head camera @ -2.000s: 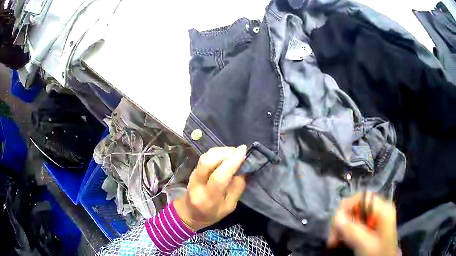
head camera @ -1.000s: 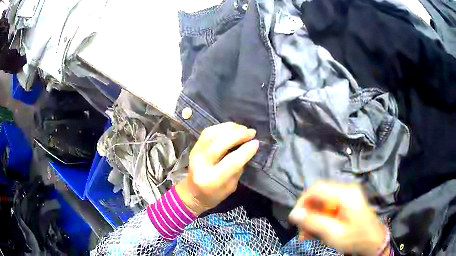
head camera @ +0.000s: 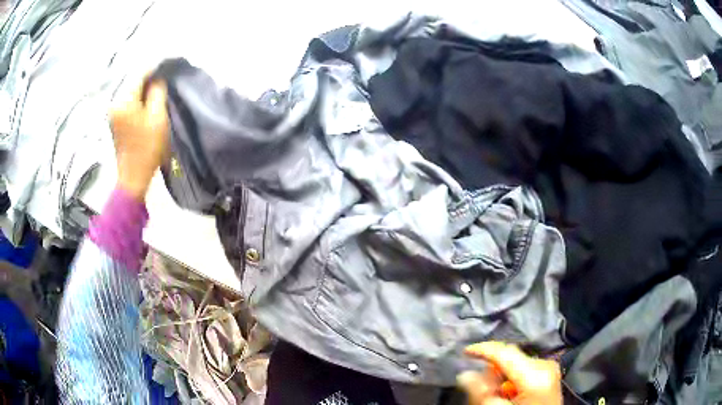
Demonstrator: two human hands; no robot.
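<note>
A charcoal jacket [head camera: 372,229] lies spread on the white table, its paler grey inside face showing and a black panel [head camera: 491,119] on its right. My left hand [head camera: 141,130] is at the upper left and holds a dark edge of the jacket raised. My right hand [head camera: 518,380] is at the bottom edge, partly cut off, with orange-handled thread snips [head camera: 507,387] in it; the blades cannot be made out. The fingers are at the jacket's lower hem. Gold buttons show on the front edge and hem.
Light grey garments [head camera: 47,103] lie at the left of the white table [head camera: 229,39]. More grey garments [head camera: 665,63] lie at the upper right. Crumpled beige-grey cloth [head camera: 210,332] and blue crates [head camera: 20,316] are below on the left.
My left hand has moved up and left, lifting and pulling the jacket's front edge. More of the pale inside shows. My right hand is lower, still with the snips.
</note>
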